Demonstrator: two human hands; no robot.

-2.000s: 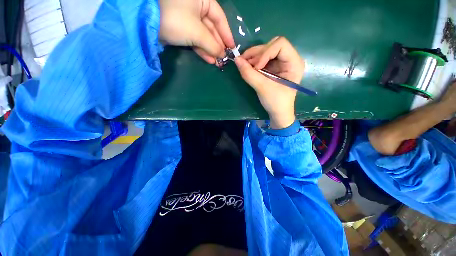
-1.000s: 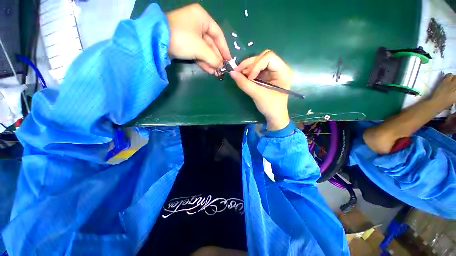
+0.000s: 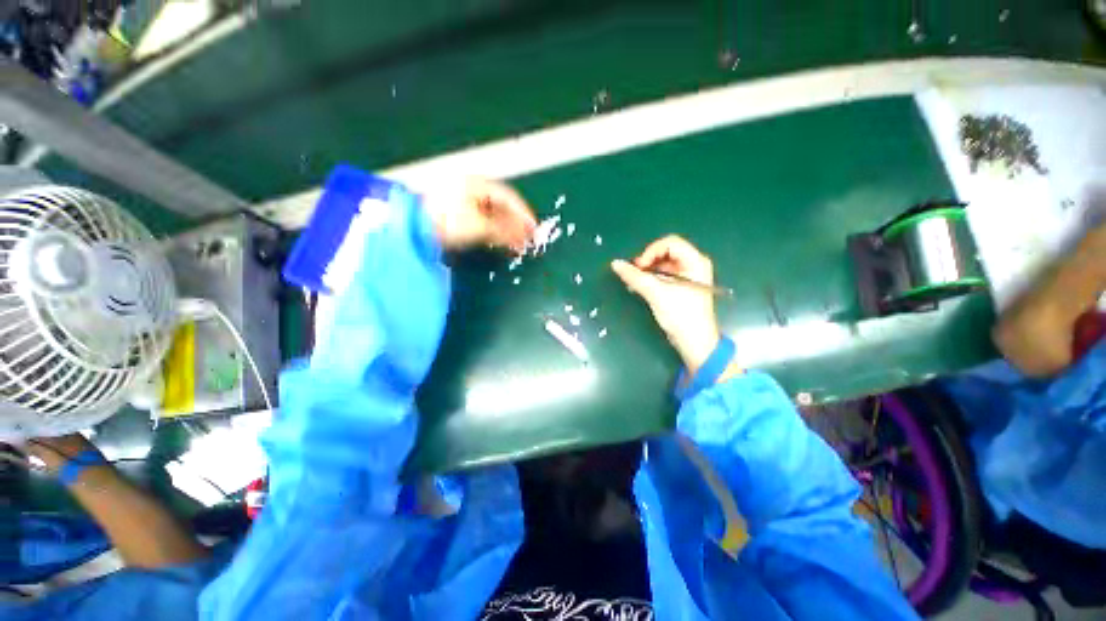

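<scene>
My left hand (image 3: pixel 483 216) is blurred, with bent fingertips at the edge of a loose pile of small white pieces (image 3: pixel 546 234) on the green mat (image 3: pixel 776 194). Whether it holds anything is hidden. My right hand (image 3: pixel 677 291) holds slim tweezers (image 3: pixel 706 286) like a pen, to the right of the pile and above the mat. A narrow white strip (image 3: pixel 566 341) lies on the mat below and between my hands, with several white pieces scattered near it. The small dark component is not visible.
A wire spool (image 3: pixel 934 255) on a dark holder stands at right. A dark heap of parts (image 3: pixel 1001 143) lies on a white sheet beyond it. A blue bin (image 3: pixel 337 228) and a fan (image 3: pixel 75 303) are at left. Another person's arms show at both sides.
The view has shifted to show more of the bench's far side. My hands have moved apart, my left hand to the white pile. The component no longer shows; the strip is in view.
</scene>
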